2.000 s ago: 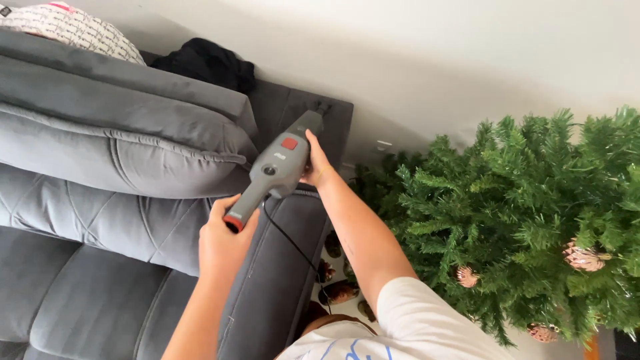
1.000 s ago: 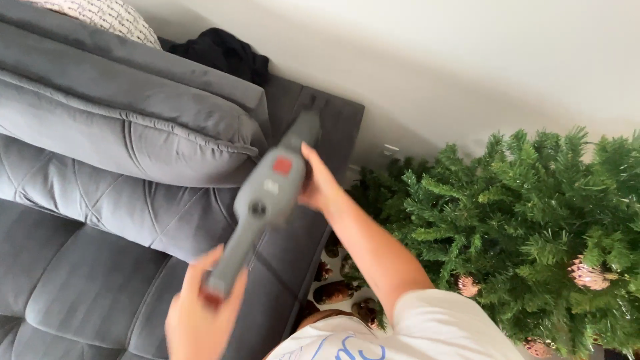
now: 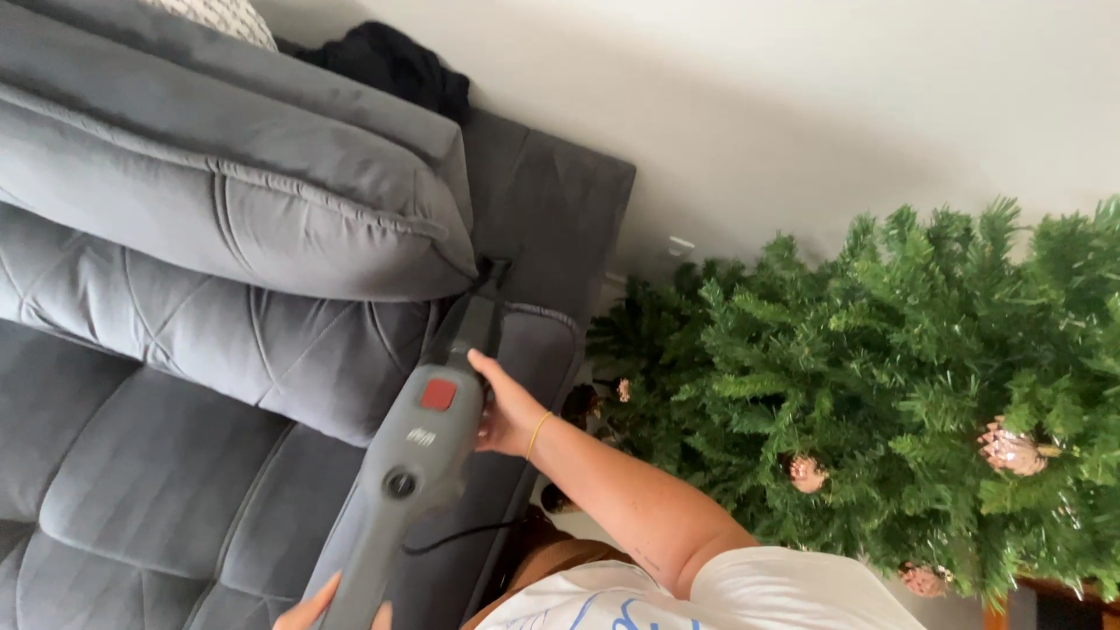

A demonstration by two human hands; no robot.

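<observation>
A grey corded handheld vacuum cleaner (image 3: pixel 424 455) with a red button lies between my two hands. My right hand (image 3: pixel 503 407) supports the underside of its body near the dark front part. At the bottom edge my left hand (image 3: pixel 328 608), partly cut off by the frame, is around the rear handle. The vacuum's narrow dark nozzle (image 3: pixel 495 273) points into the corner where the sofa's back cushion (image 3: pixel 341 210) meets the grey upholstered armrest (image 3: pixel 542 337). A black cord runs from beneath the vacuum toward my lap.
A green artificial Christmas tree (image 3: pixel 840 367) with pinkish ornaments stands at the right of the sofa. Behind are a pale wall (image 3: pixel 744 105), a black cloth (image 3: pixel 394 70) and a whitish textured cushion (image 3: pixel 219 17). The tufted grey seat (image 3: pixel 157 472) spreads at the lower left.
The vacuum has come down along the sofa's arm side, its nozzle moving from the back ledge to the corner by the back cushion. Both hands have moved with it, still holding it.
</observation>
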